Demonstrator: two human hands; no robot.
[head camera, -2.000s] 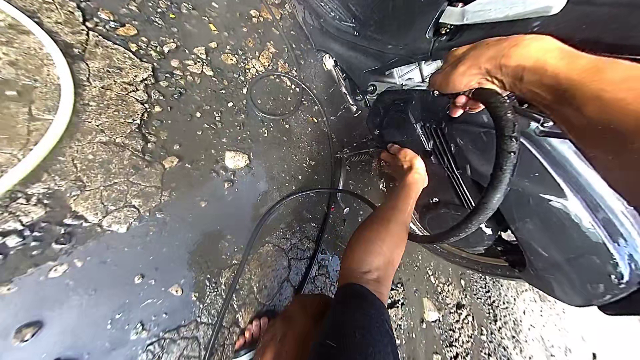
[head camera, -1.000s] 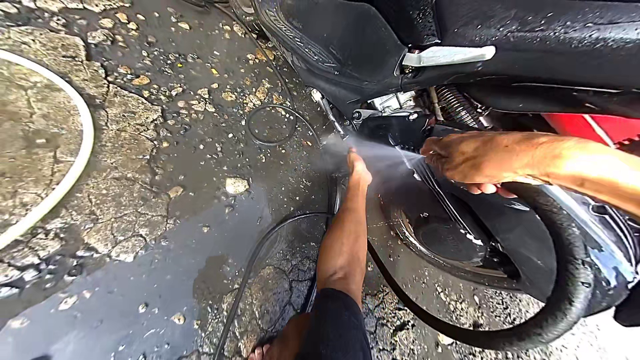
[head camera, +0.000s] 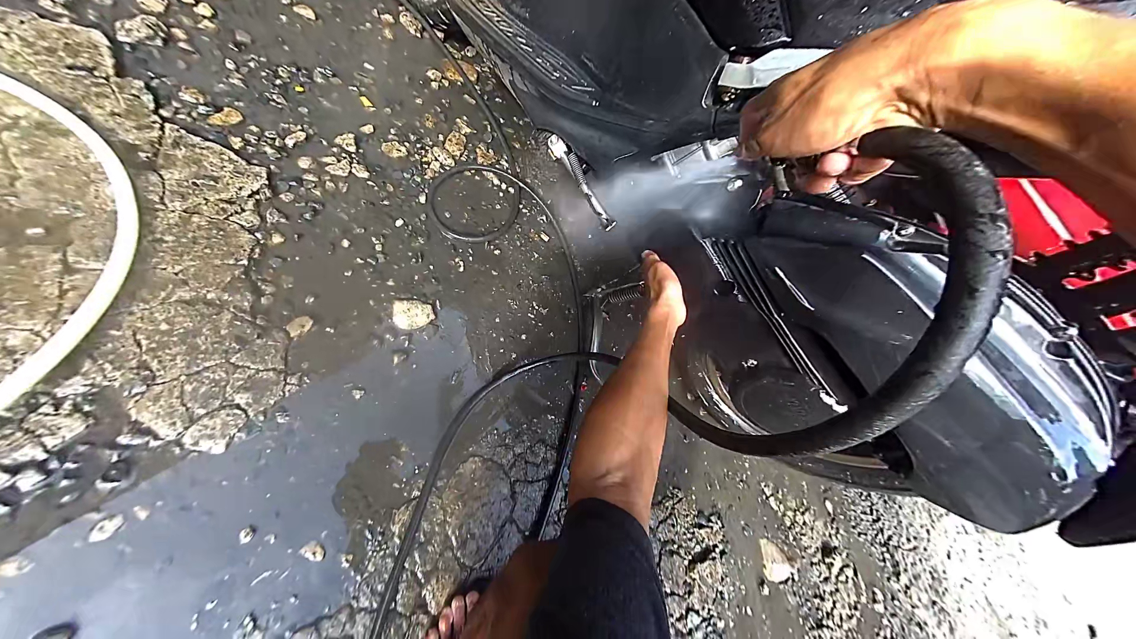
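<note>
My right hand (head camera: 821, 133) is at the upper right, closed on a spray nozzle (head camera: 781, 173) that it mostly hides. A thick black hose (head camera: 963, 266) curves down from that hand. White water spray (head camera: 666, 200) shoots leftward across the underside of a wet black motorbike (head camera: 799, 328). My left hand (head camera: 664, 293) reaches up from below, just under the spray and beside the bike's dark lower cover. It seems to hold nothing; its fingers are partly hidden, and contact with the cover cannot be told. A metal stand leg with a spring (head camera: 581, 182) sticks out left of the spray.
A thin black hose (head camera: 444, 453) loops over the wet, cracked ground below and left of the bike. At the far left a pale hose (head camera: 120, 231) curves. A puddle (head camera: 266, 524) and loose stones lie nearby. My bare toes (head camera: 454, 614) show at the bottom edge.
Two seconds ago no spray showed and my left hand was at the bike's dark cover; now spray crosses above that hand. Since one second ago, the thick hose has bent into a tighter curve.
</note>
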